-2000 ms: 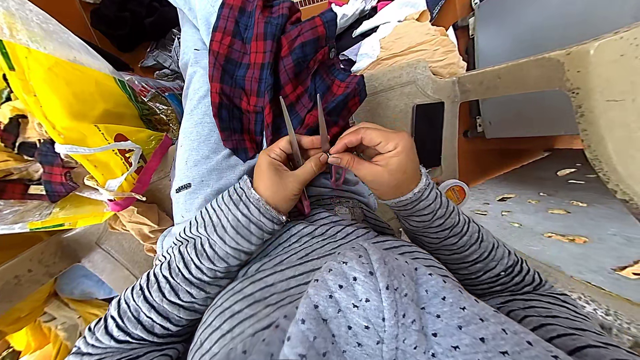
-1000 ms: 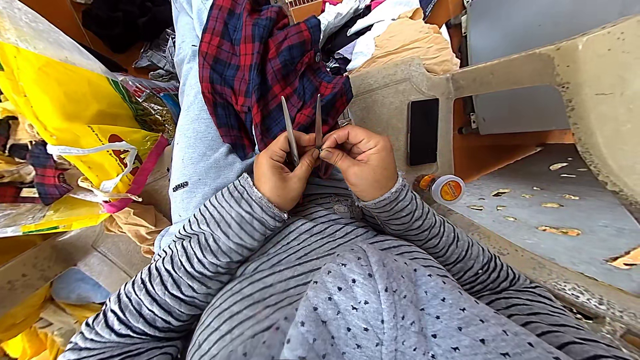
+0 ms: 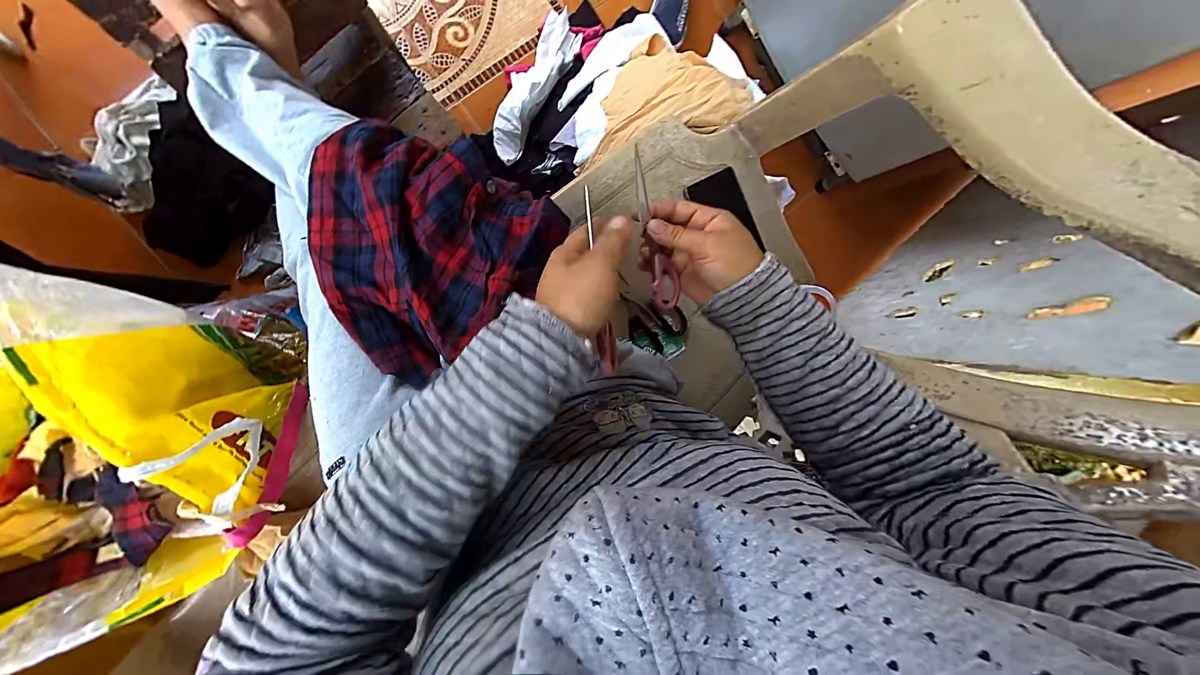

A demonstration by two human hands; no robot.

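My left hand (image 3: pixel 583 277) is closed around a thin metal blade (image 3: pixel 589 214) that points up, with a reddish handle (image 3: pixel 607 349) showing below the hand. My right hand (image 3: pixel 705 246) grips a half of a pair of scissors (image 3: pixel 663 277), its blade up and its pink handle loop below the fingers. Whether the two blades are joined I cannot tell. Just under the hands, another pair of scissors with dark handles (image 3: pixel 667 321) lies on the chair. Red and blue plaid cloth (image 3: pixel 422 244) is spread over my jeans, left of the hands.
A dark phone (image 3: pixel 722 199) lies on the plastic chair (image 3: pixel 787 103) beyond my right hand. White, tan and dark clothes (image 3: pixel 647 89) are heaped behind. A yellow plastic bag (image 3: pixel 141 384) with cloth scraps stands at the left. A worn grey chair seat (image 3: pixel 1012 281) is at the right.
The view has swung left. My hands held the two blades close together before; now they are slightly farther apart, over the chair beside my lap, and dark-handled scissors show below them.
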